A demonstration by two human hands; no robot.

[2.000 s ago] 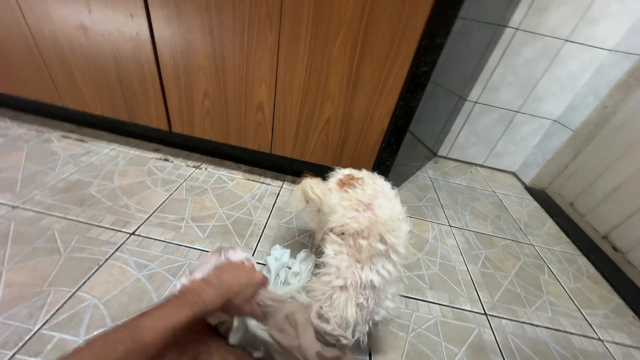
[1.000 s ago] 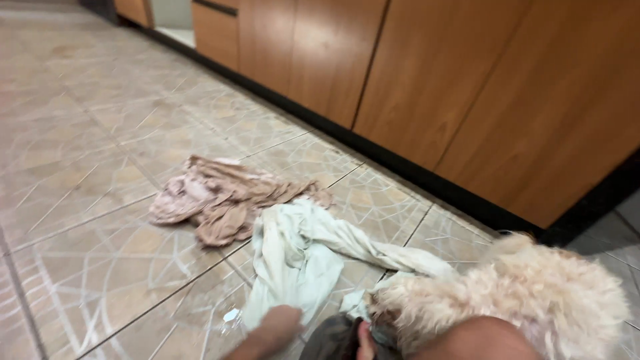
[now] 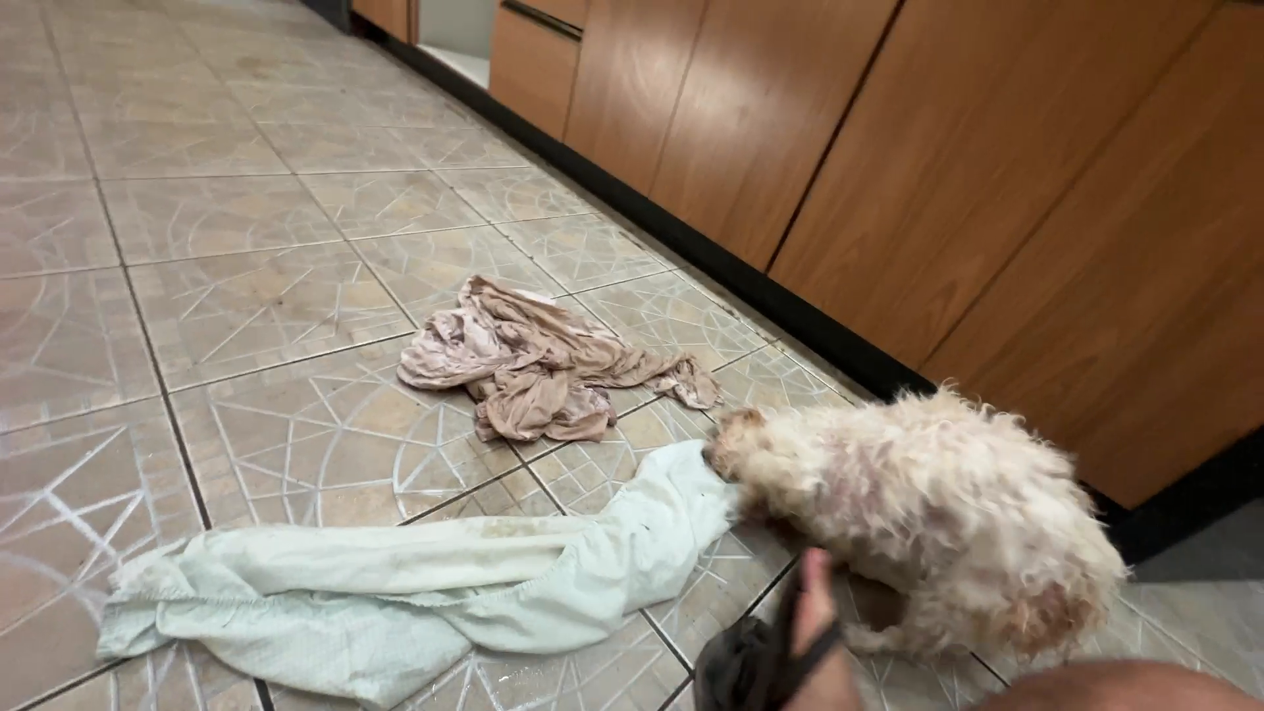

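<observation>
A small dog with curly off-white fur (image 3: 948,504) is at the right, its head low and its muzzle against one end of a pale green cloth (image 3: 415,592). That cloth lies stretched and crumpled across the near floor. Beyond it, a brownish-pink cloth (image 3: 543,365) lies in a separate heap. What appears to be my right hand (image 3: 820,632) is at the bottom edge, just in front of the dog, holding a dark crumpled bundle (image 3: 736,662), either a bag or cloth; I cannot tell which. My left hand is out of view.
Wooden cabinets (image 3: 839,148) with a black base run diagonally along the right side. An open compartment (image 3: 454,39) shows at the top. Patterned floor tiles (image 3: 227,227) extend to the left, and bare skin, likely my knee (image 3: 1126,686), shows at the bottom right.
My left hand, on the pale green cloth one second ago, has left the view. That cloth now lies spread farther left, and the dog's muzzle shows beside it. The view has swung left since two seconds ago.
</observation>
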